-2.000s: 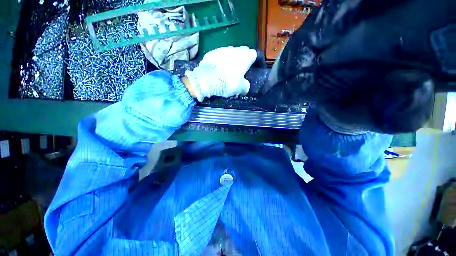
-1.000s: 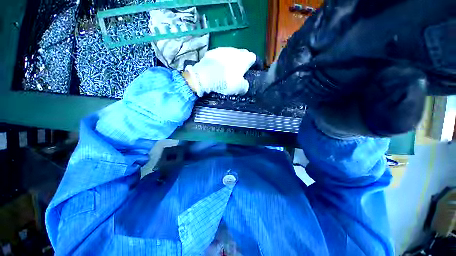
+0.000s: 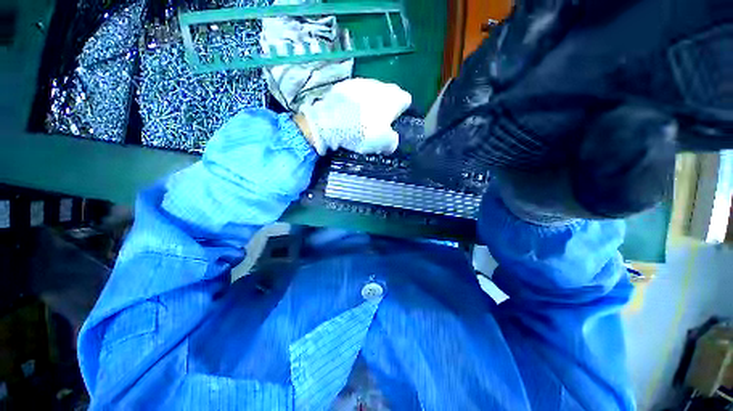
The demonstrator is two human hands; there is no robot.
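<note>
A silver ribbed heat sink (image 3: 402, 195) lies lengthwise at the bench's front edge, in a dark slotted plate (image 3: 320, 189). My left hand (image 3: 362, 116), in a white glove, is just behind the heat sink with its fingers curled; whether it grips anything cannot be told. A large blurred dark shape (image 3: 579, 104), perhaps the electric screwdriver, fills the upper right close to the camera. It covers the heat sink's surroundings and my right hand; only my right sleeve shows below it.
A black two-part tray (image 3: 135, 96) of tiny silver screws is at the left. A green frame plate (image 3: 197, 42) lies over the tray and a crumpled off-white cloth (image 3: 309, 76). An orange-brown board (image 3: 476, 28) is at the back.
The view has shifted, so the tray, frame plate and cloth appear farther right. My left hand has moved slightly left relative to the heat sink. My right hand stays hidden.
</note>
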